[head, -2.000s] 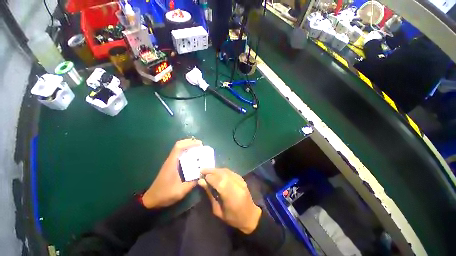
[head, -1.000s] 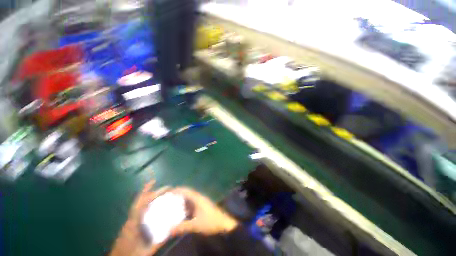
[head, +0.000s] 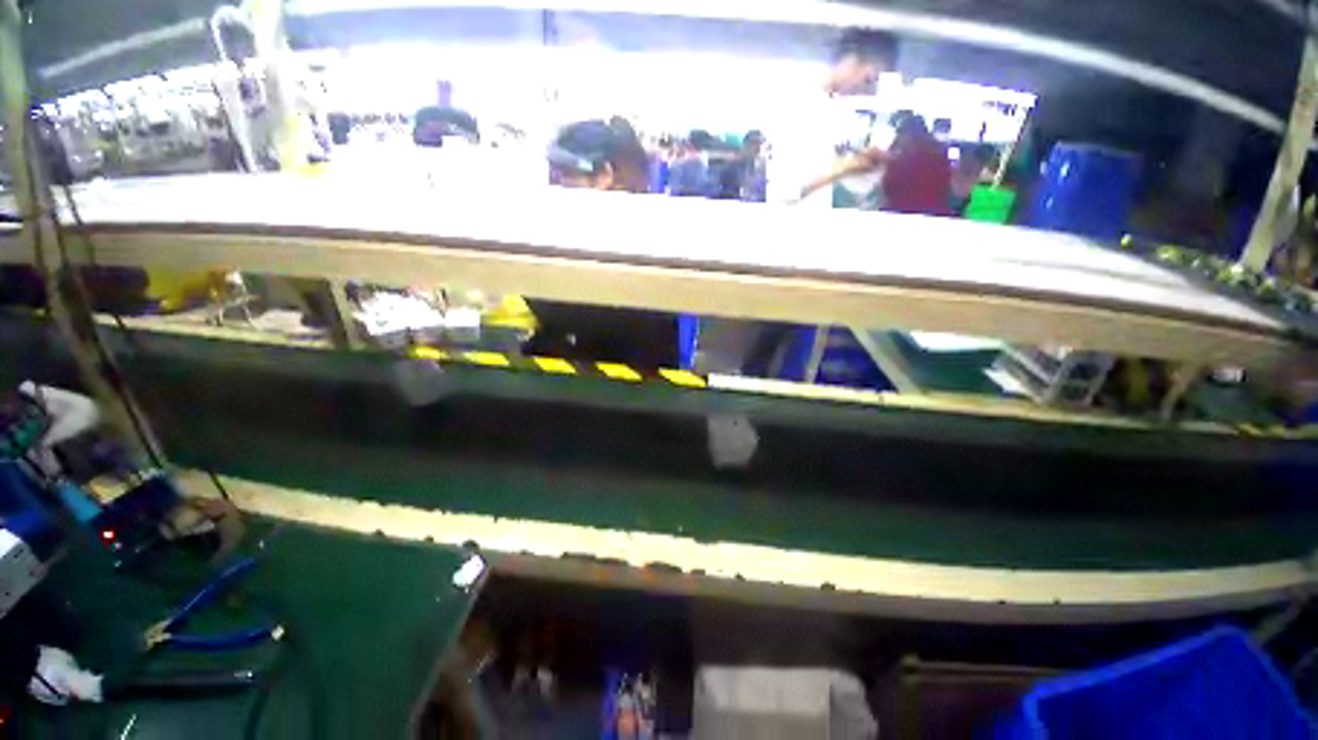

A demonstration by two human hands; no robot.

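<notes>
Neither of my hands is in view, and the white unit is not in view either. Nearest on the green bench at the lower left lie blue-handled pliers or cutters, jaws pointing left. Just below them is a tool like a soldering iron, with a black handle and a bulky white end, partly cut off by the picture's lower edge. A white socket block is cut off at the left edge. A small blue-black box with a red light stands behind the pliers.
A dark green conveyor with cream edges crosses the view. A white shelf runs above it; several people are beyond. Below the conveyor are pale material and a blue crate. Dark cables hang at the left.
The view has swung right and up. Both hands and the white unit have left the picture; the bench tools now sit at the lower left, and the shelf and people show.
</notes>
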